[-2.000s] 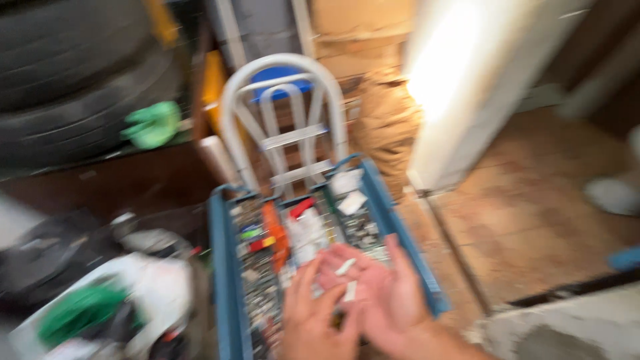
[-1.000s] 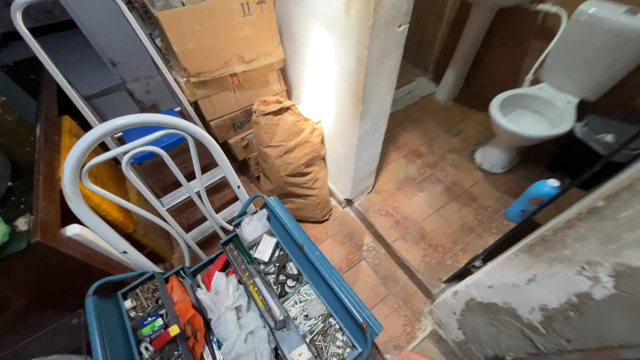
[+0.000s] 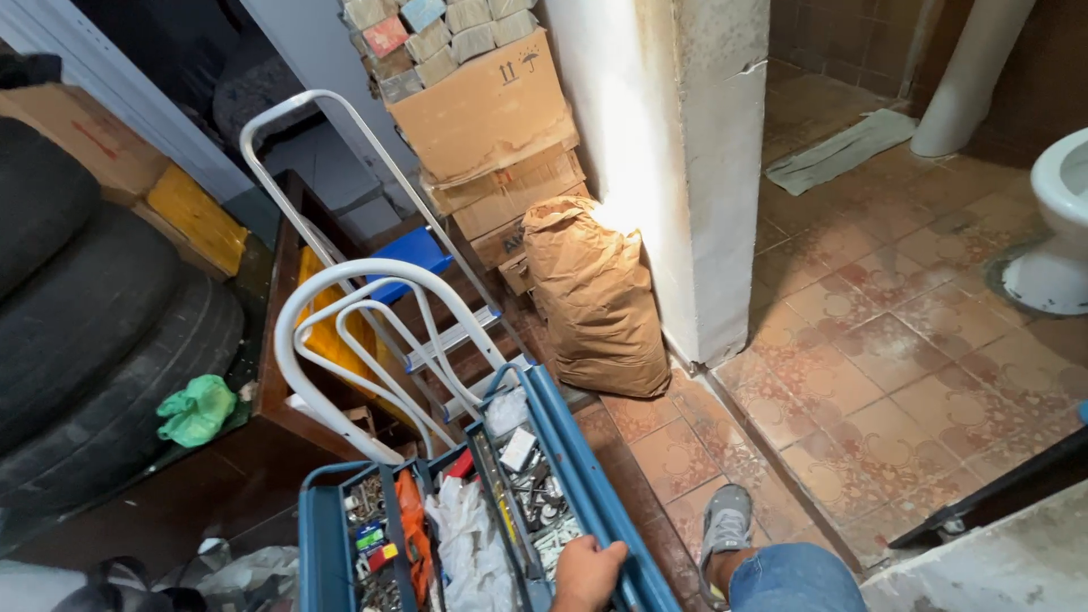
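Note:
My left hand [image 3: 586,571] is at the bottom centre, curled over the wall of the right tray of a blue metal cantilever toolbox [image 3: 586,476], its thumb to the right; the fingertips are hidden. That tray holds screws and other small hardware [image 3: 544,501], a small white box [image 3: 518,449] and a clear plastic bag [image 3: 507,412]. White plastic bags [image 3: 473,544] lie in the middle section, beside an orange cloth or bag [image 3: 411,527]. The left tray holds small metal parts and coloured packets [image 3: 374,544]. My right hand is out of view.
A white tubular frame [image 3: 293,340] and aluminium stepladder [image 3: 450,340] stand behind the toolbox. Brown paper sack [image 3: 595,297] and stacked cardboard boxes [image 3: 484,110] stand by a white wall end [image 3: 722,187]. Tyres [image 3: 110,323] are left; my shoe [image 3: 728,518] and a toilet [image 3: 1062,221] are right.
Two seconds ago both hands were over the toolbox with small white pieces in a palm. Now only my left hand shows, at the right tray. The view has swung about a lot.

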